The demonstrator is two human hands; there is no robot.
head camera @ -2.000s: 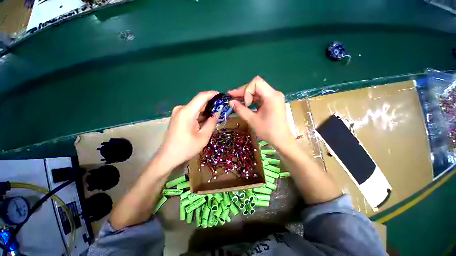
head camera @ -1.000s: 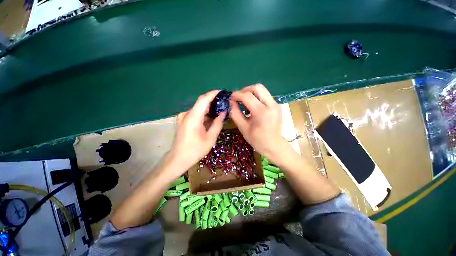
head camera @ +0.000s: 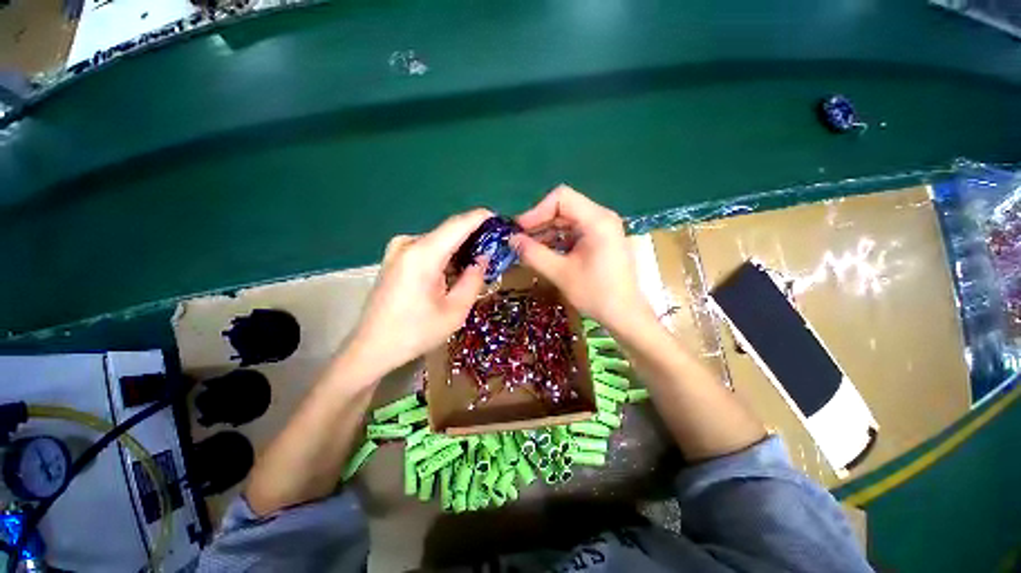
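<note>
A round dark blue unit is held above the far edge of a brown carton tray. My left hand grips the unit from its left side. My right hand is at the unit's right side, with thumb and forefinger pinched together at its edge; whether a small part is between the fingertips cannot be told. The tray holds a tangled heap of small red-and-silver parts. Bright green cylinders lie loose around the tray's near and right sides.
Black round housings stand in a row at left, beside a white machine with a gauge. A white-and-black flat item lies on cardboard at right. Another blue unit and a clear item lie on the green belt.
The blue unit and the clear item on the belt have moved right. The held unit has been turned between my hands, which stay above the tray.
</note>
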